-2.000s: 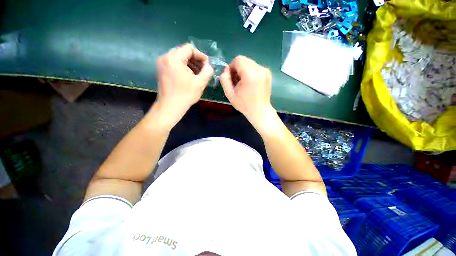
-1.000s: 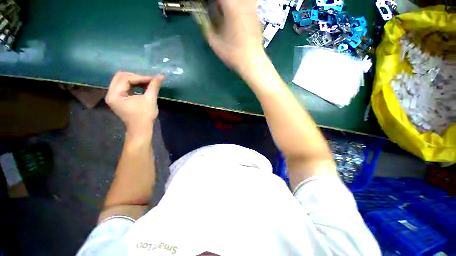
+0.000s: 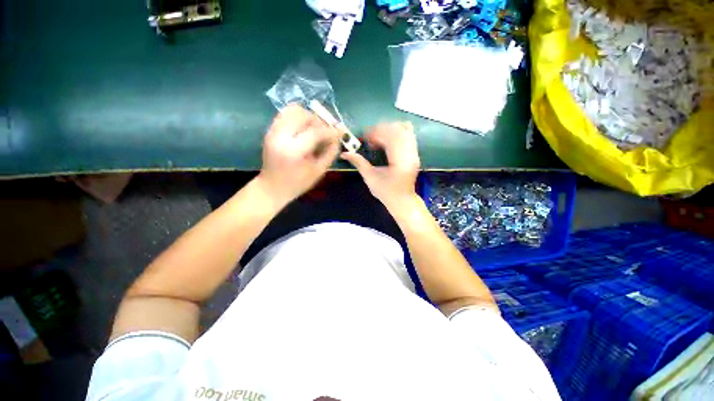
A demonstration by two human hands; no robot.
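Observation:
My left hand [image 3: 296, 147] is at the bench's front edge, its fingers closed on a clear bag [image 3: 301, 84] that spreads out above them. My right hand [image 3: 391, 160] is just to its right, with thumb and fingertips at the lower end of a narrow white piece [image 3: 333, 124]. The white piece slants at the mouth of the bag; how far it is inside is hard to see. The fingers are slightly blurred.
White plastic pieces [image 3: 339, 31] and blue-filmed plates [image 3: 479, 17] lie at the top. A stack of empty bags [image 3: 454, 84] is at right, beside a yellow sack [image 3: 552, 102]. A metal latch [image 3: 188, 14] lies top left. Blue crates [image 3: 567, 227] stand below the bench.
My right hand has come down from the top of the bench to the bag, now with a white piece. My left hand has moved right with the bag. The camera view has shifted.

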